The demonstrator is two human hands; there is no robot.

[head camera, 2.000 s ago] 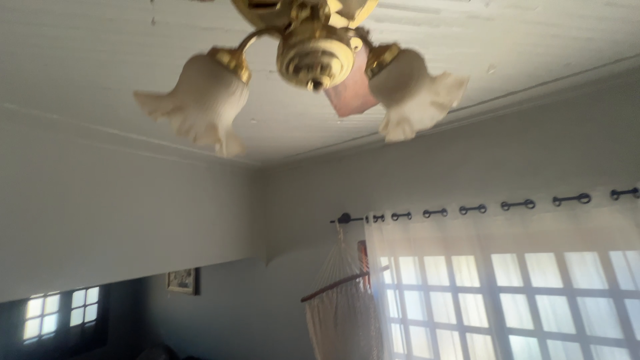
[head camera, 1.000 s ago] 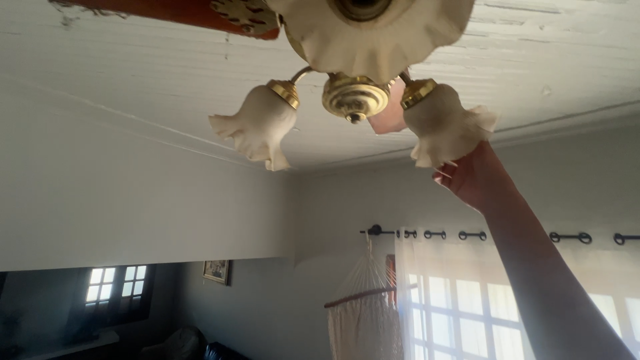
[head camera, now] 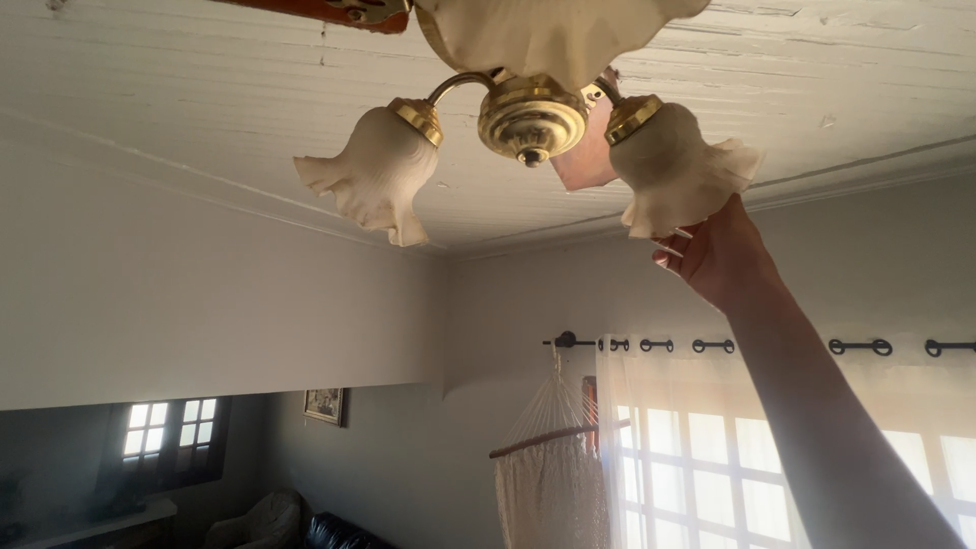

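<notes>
My right hand (head camera: 717, 255) reaches up from the lower right to the ruffled frosted glass shade (head camera: 675, 171) on the right arm of a ceiling fan light. Some fingers are hidden behind or inside the shade's rim, so whether they grip it cannot be told. The brass light hub (head camera: 532, 122) hangs to the left of that shade. A matching glass shade (head camera: 381, 171) hangs on the left arm, and another (head camera: 549, 34) is cut off by the top edge. Reddish-brown fan blades (head camera: 591, 149) show behind the fixture. My left hand is out of view.
Below and behind my right arm, a sheer curtain (head camera: 686, 396) hangs from a black rod before a gridded window. A hammock (head camera: 549, 473) with a wooden spreader bar hangs beside it. A framed picture (head camera: 324, 406), a pale armchair (head camera: 263, 522) and a dark sofa (head camera: 339, 531) are at lower left.
My right hand, not in view two seconds ago, has come up to the right glass shade and was at it one second ago. The view has shifted, showing a third shade at the top.
</notes>
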